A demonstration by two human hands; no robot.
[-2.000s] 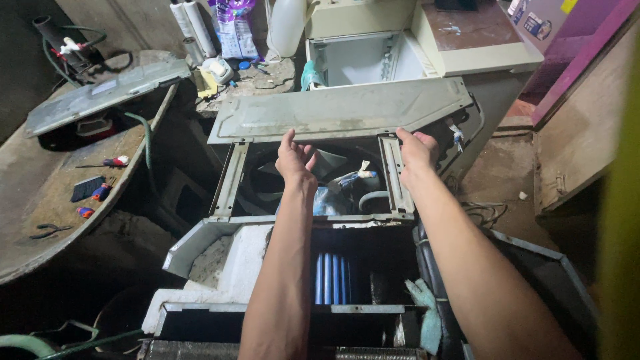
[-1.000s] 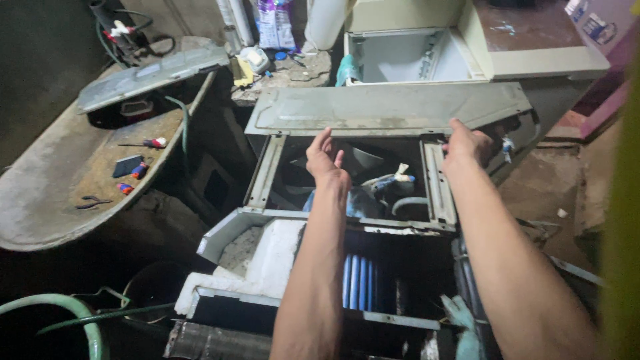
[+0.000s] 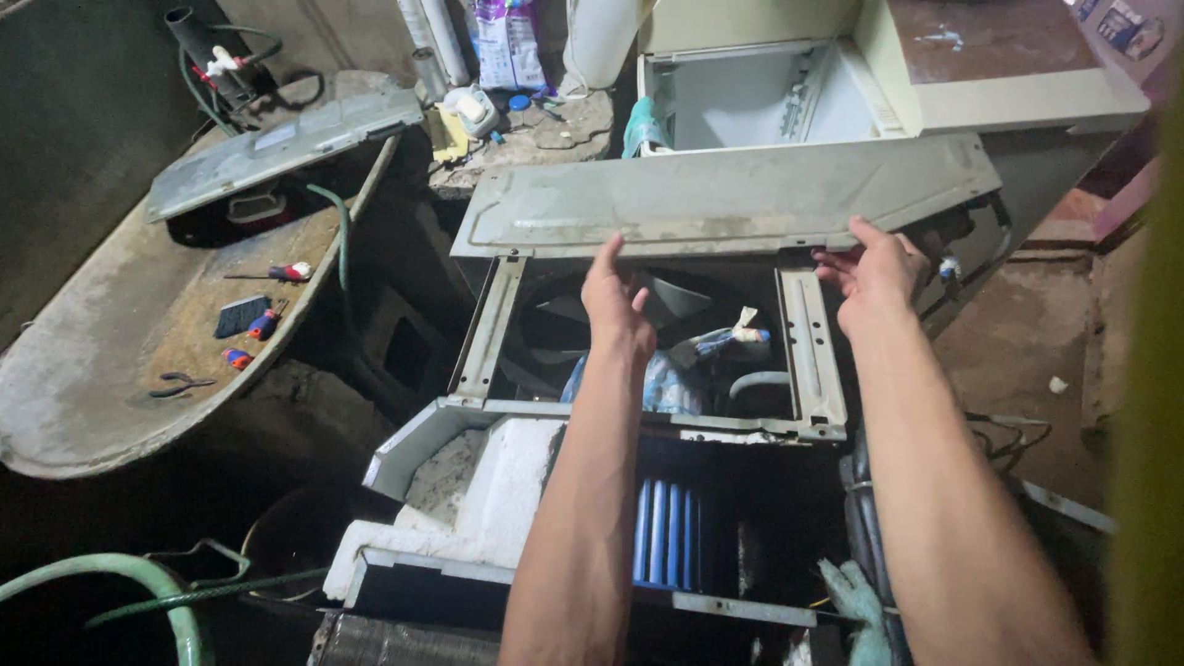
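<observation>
A grey sheet-metal panel (image 3: pixel 721 199) lies across the far end of an opened air-conditioner chassis (image 3: pixel 495 324). My left hand (image 3: pixel 618 301) is raised over the opening, fingers apart, its fingertips near the panel's front edge; nothing shows in it. My right hand (image 3: pixel 869 273) is at the panel's front right edge, thumb on top and fingers curled at the rim. Below the panel are dark fan blades (image 3: pixel 675 298), a bundle wrapped in blue plastic (image 3: pixel 671 384) and a metal cross rail (image 3: pixel 812 347). Blue fins (image 3: pixel 668 532) and white foam (image 3: pixel 509 481) lie nearer.
At left, a worn basin (image 3: pixel 102 370) holds screwdrivers (image 3: pixel 294 272), a black brush (image 3: pixel 242 316) and pliers (image 3: pixel 181 383), with another metal cover (image 3: pixel 287 139) on it. An open white cabinet (image 3: pixel 740 102) stands behind. Green hose (image 3: pixel 148 569) curves at lower left; a teal glove (image 3: pixel 856 597) hangs at lower right.
The right hand's fingers have shifted at the panel's front right edge. The left hand stays raised over the opening. The view has moved.
</observation>
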